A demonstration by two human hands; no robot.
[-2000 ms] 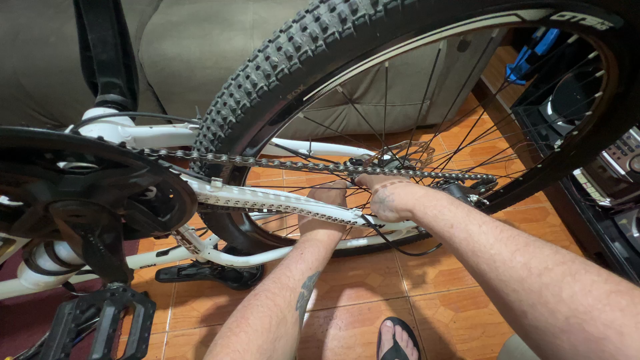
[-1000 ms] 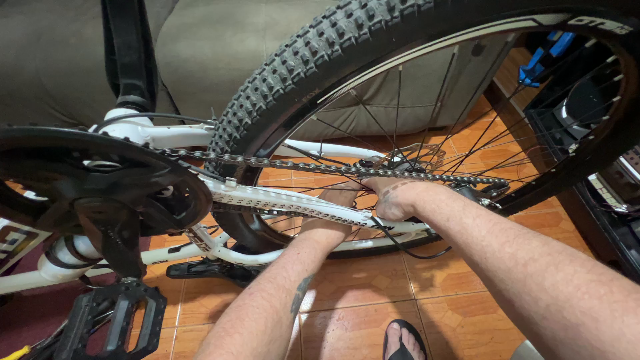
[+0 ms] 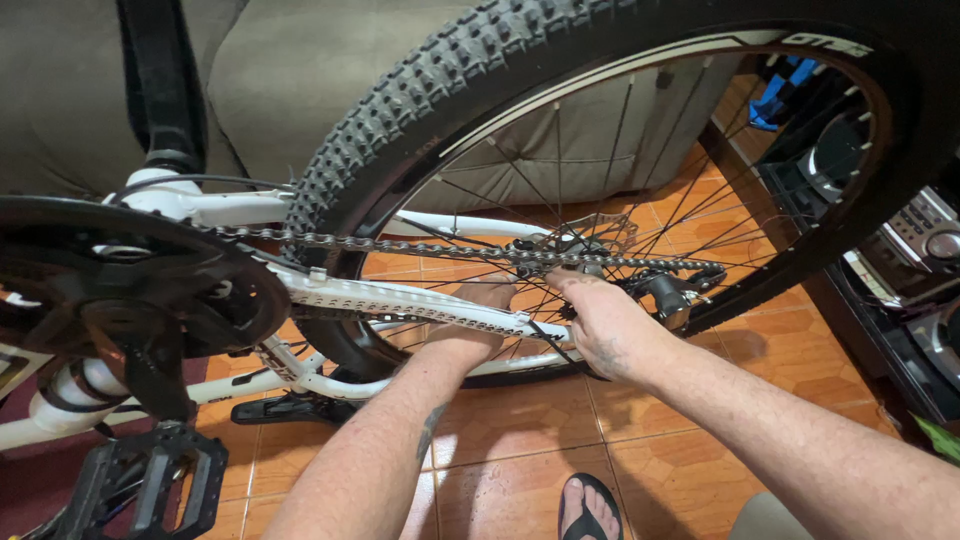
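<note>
An upside-down-looking white bicycle frame (image 3: pixel 420 304) spans the view, its rear wheel's knobby tyre (image 3: pixel 390 112) rising above. My left hand (image 3: pixel 476 319) reaches behind the white frame tube, among the spokes near the hub; its fingers are partly hidden. My right hand (image 3: pixel 600 319) is at the hub area, just below the chain (image 3: pixel 420 246), fingertips by the rear sprockets; what they touch is hidden. The rear derailleur (image 3: pixel 671 300) sits right of my right hand. A thin black cable (image 3: pixel 551 341) loops beside its wrist. A brake disc (image 3: pixel 611 229) shows behind the hub.
The black chainring and guard (image 3: pixel 142 277) and a platform pedal (image 3: pixel 146 480) are at left. A grey sofa (image 3: pixel 285 67) stands behind. A stereo unit (image 3: pixel 919 240) is at right. A foot in a flip-flop (image 3: pixel 589 510) rests on the orange tile floor (image 3: pixel 517 465).
Both hands stay near the wheel hub. Nothing is plainly taken up or let go.
</note>
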